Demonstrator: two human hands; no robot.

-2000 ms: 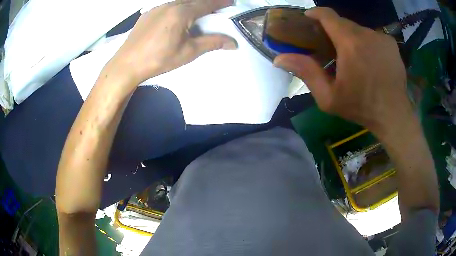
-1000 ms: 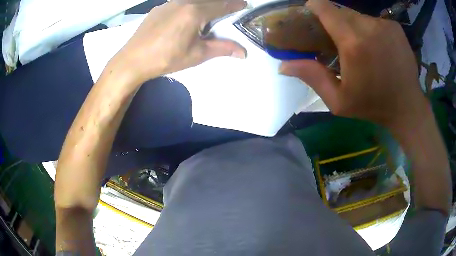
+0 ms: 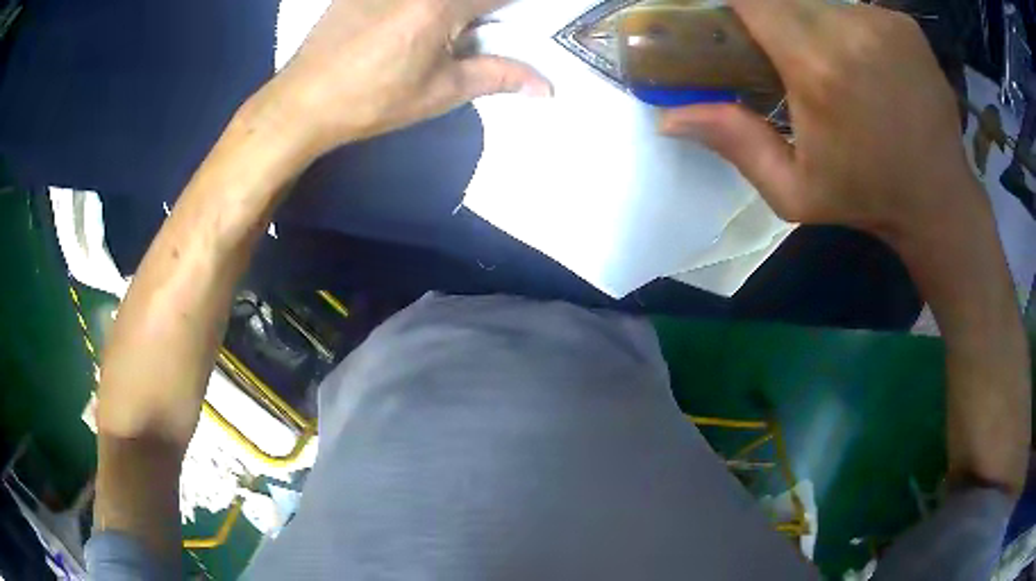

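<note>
White cut garment panels (image 3: 602, 182) lie on a dark navy pressing cover (image 3: 375, 187), bright and with a curved cut-out edge. A second panel layer shows at the right corner. The steam iron (image 3: 693, 51) rests over the panels at the top, its pointed tip to the left, with a brown handle block and a blue part. My right hand (image 3: 852, 119) holds the iron, thumb by the blue part. My left hand (image 3: 386, 68) lies on the panel left of the iron tip, thumb spread; its other fingers are cut off by the top edge, so what they hold is hidden.
Yellow frames (image 3: 256, 392) with white cloth stand below the table edge at left, and another yellow frame (image 3: 784, 477) stands at lower right on the green floor. Dark cords and pale cloth are at the upper right. My grey-clothed body fills the bottom centre.
The view has turned and shifted, so the panels and table edge appear at a different angle. More of the lower panel layer shows at right. The iron stays in my right hand near my left.
</note>
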